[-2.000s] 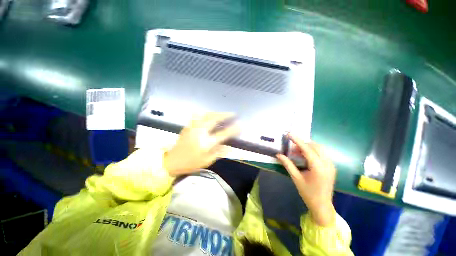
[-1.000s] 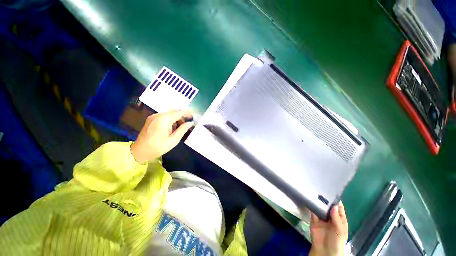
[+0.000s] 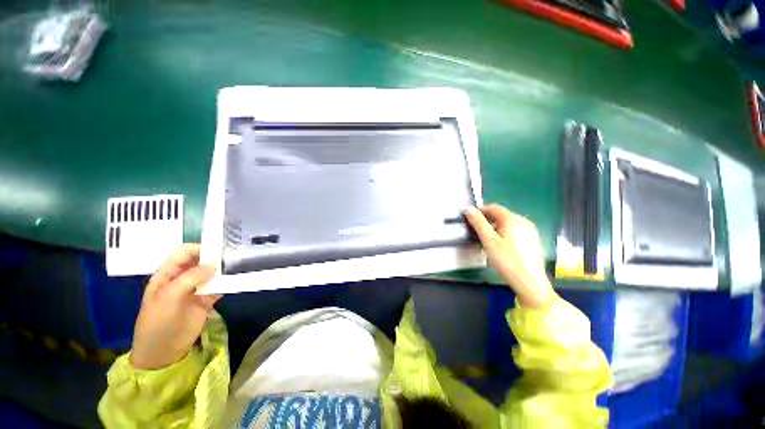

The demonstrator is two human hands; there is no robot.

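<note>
A grey laptop bottom cover [image 3: 335,188] lies on a white foam sheet [image 3: 335,100] in front of me. A long black rubber strip [image 3: 348,126] runs along its far edge, and two small dark feet show near its front corners. My left hand [image 3: 178,297] grips the foam sheet's front left corner, thumb on top. My right hand [image 3: 512,247] holds the cover's front right corner, thumb on top and other fingers partly hidden. A white release sheet [image 3: 143,251] with short black bars lies to the left.
Long black strips [image 3: 579,201] with a yellow end lie on the right. Beyond them is another cover on white foam [image 3: 667,272]. A clear shiny bag [image 3: 63,42] is at the upper left. A red-framed tray [image 3: 579,21] is across the green bench. Blue bins [image 3: 537,335] are below the edge.
The cover and foam have turned nearly square to me. My left hand has moved from beside the release sheet to the foam's corner. My right hand stays at the cover's right corner.
</note>
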